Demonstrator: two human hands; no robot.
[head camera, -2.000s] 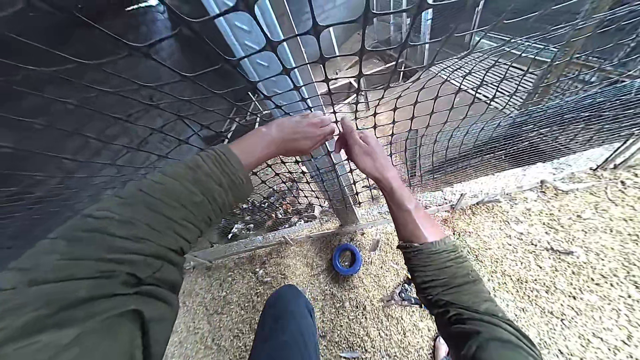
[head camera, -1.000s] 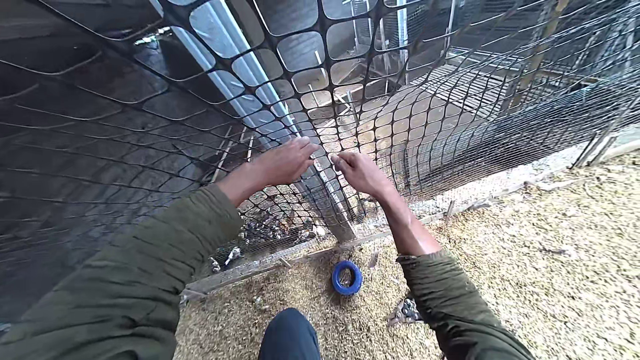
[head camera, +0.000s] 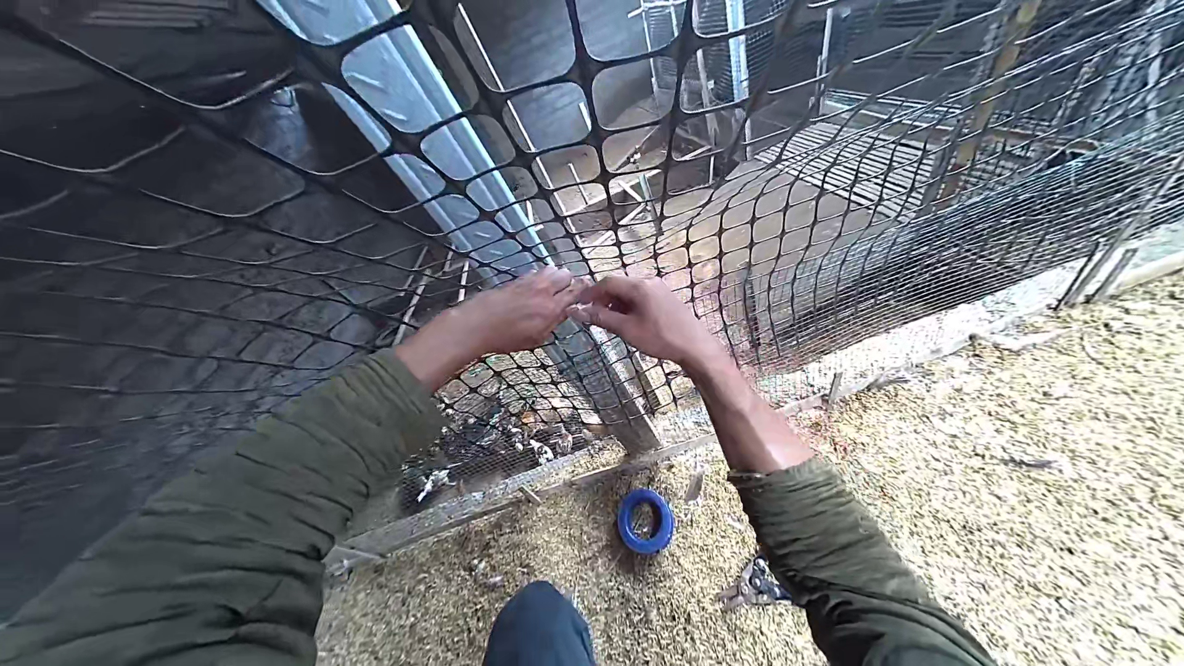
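Observation:
Black plastic mesh netting (head camera: 592, 69) spans the view in front of a metal post (head camera: 444, 139). My left hand (head camera: 532, 310) is at the netting over the post, its fingers bent against the mesh. Close beside it, my right hand (head camera: 638, 314) has thumb and index finger pinched near the same spot. Something small and pale shows at the fingertips; whether it is a tie, wire or part of a finger I cannot tell. A blue ring-shaped roll (head camera: 646, 522) lies on the ground below the hands. Pliers or snips (head camera: 757, 585) lie near my right sleeve, partly hidden.
A low sill (head camera: 444, 518) runs along the foot of the netting. Husk-like litter (head camera: 1045, 499) covers the ground on my side. Behind the mesh are a slatted platform (head camera: 832, 166), a wooden post (head camera: 990, 92) and debris (head camera: 518, 435). My knee (head camera: 539, 629) shows at the bottom.
Both hands stay at the netting by the post. The right hand has moved closer to the left, and their fingertips now nearly meet.

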